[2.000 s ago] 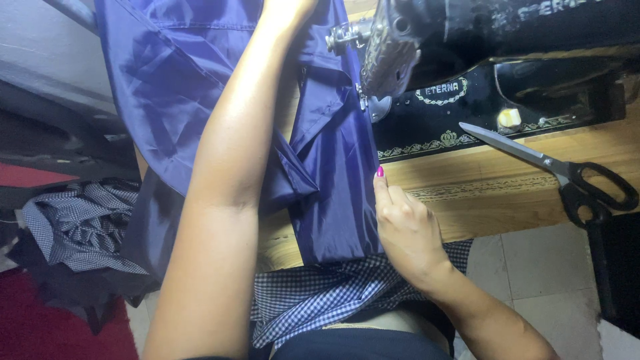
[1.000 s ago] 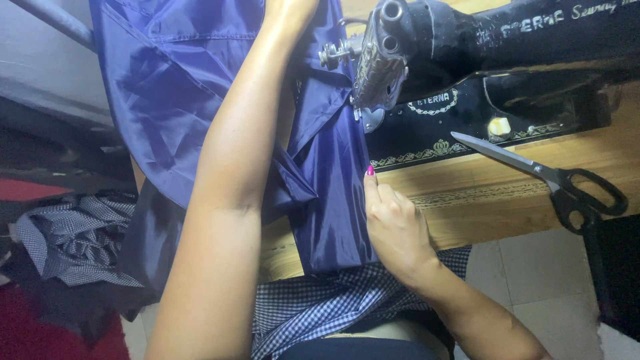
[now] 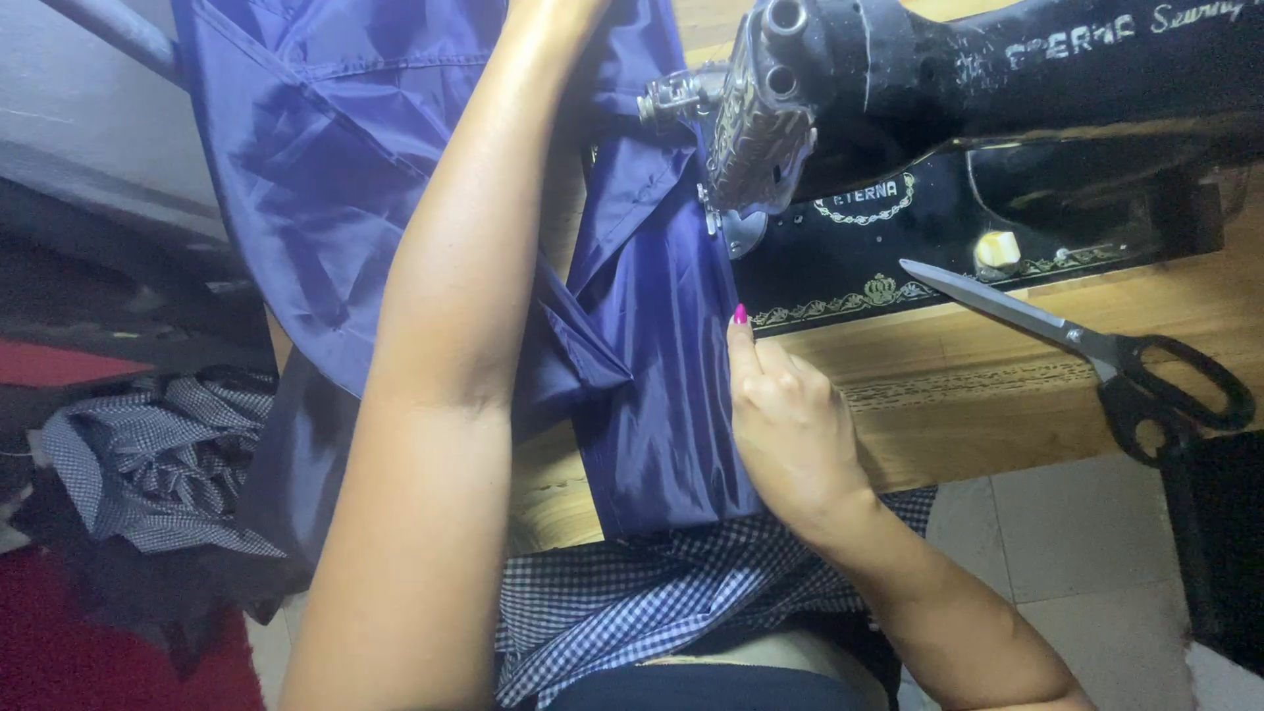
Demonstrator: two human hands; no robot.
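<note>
Blue satiny fabric (image 3: pixel 671 415) lies across the wooden table and under the needle area of a black Eterna sewing machine (image 3: pixel 889 89). At the fabric's right edge, just in front of the presser foot (image 3: pixel 709 209), is my right hand (image 3: pixel 795 425); its fingers are curled and the thumb or forefinger, with a pink nail, rests along that edge. Whether it pinches the cloth cannot be made out. My left arm reaches over the fabric to the top of the view. Only the wrist end (image 3: pixel 563 15) shows there, and the left fingers lie outside the frame.
Black-handled fabric scissors (image 3: pixel 1096 341) lie on the wooden table (image 3: pixel 968 395), blades over the machine bed's edge. A small yellowish-white piece (image 3: pixel 997 252) sits on the bed. Checked cloth (image 3: pixel 168 464) is heaped at the left, and more checked cloth (image 3: pixel 681 592) lies over my lap.
The view has shifted slightly. Both arms keep nearly the same pose beside the fabric, with no other plain change.
</note>
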